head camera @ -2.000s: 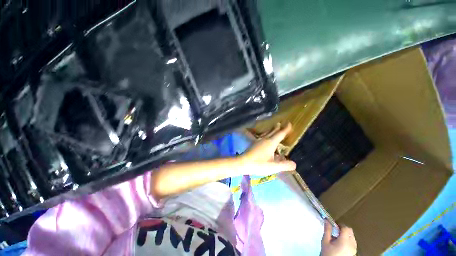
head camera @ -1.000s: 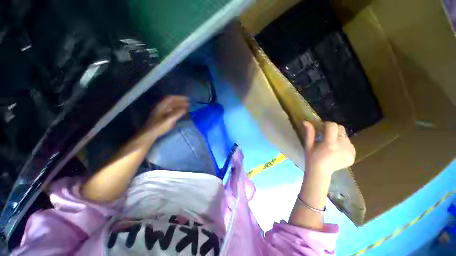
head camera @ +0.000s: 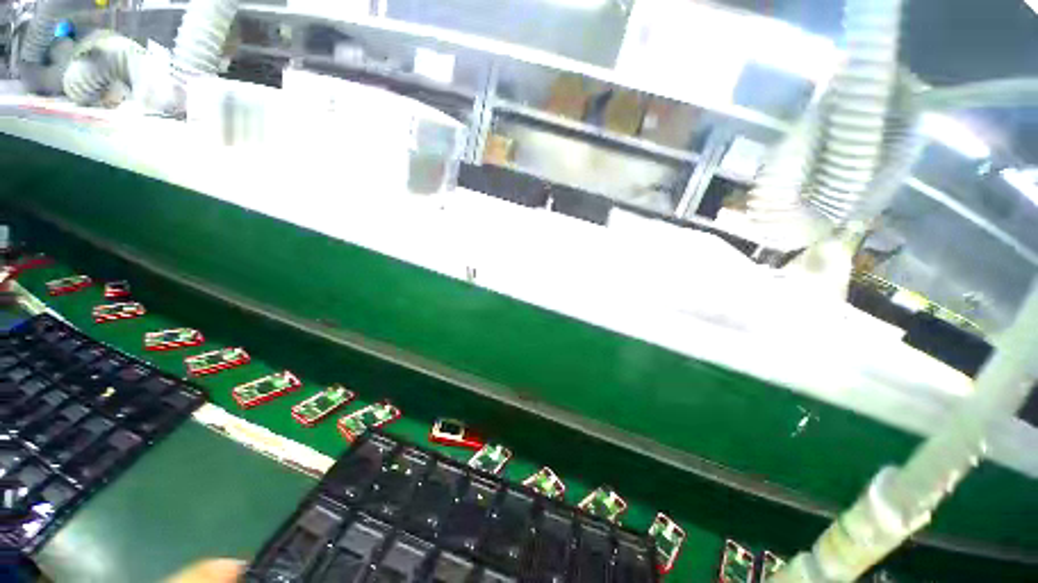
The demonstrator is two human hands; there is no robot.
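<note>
A black blister tray point(head camera: 455, 518) with rows of pockets is in front of me at the bottom middle, cut off by the lower edge. Part of my left hand point(head camera: 211, 572), a blurred bit of fingers, shows at the bottom edge beside the tray's left corner. Whether it grips the tray cannot be told. My right hand is out of the picture. A second black tray point(head camera: 80, 410) lies on the green bench point(head camera: 171, 501) at the left.
Red-edged fixtures with green-and-white boards point(head camera: 266, 389) stand in a line along the green conveyor belt point(head camera: 546, 427) behind the trays. Ribbed white hoses point(head camera: 854, 125) rise beyond it. A pale pole point(head camera: 911, 490) crosses the lower right. Shelves stand at the back.
The view has swung up from the cardboard carton and my lap to the bench and conveyor. The carton and my right hand have left the picture. A tray now shows at the bottom middle.
</note>
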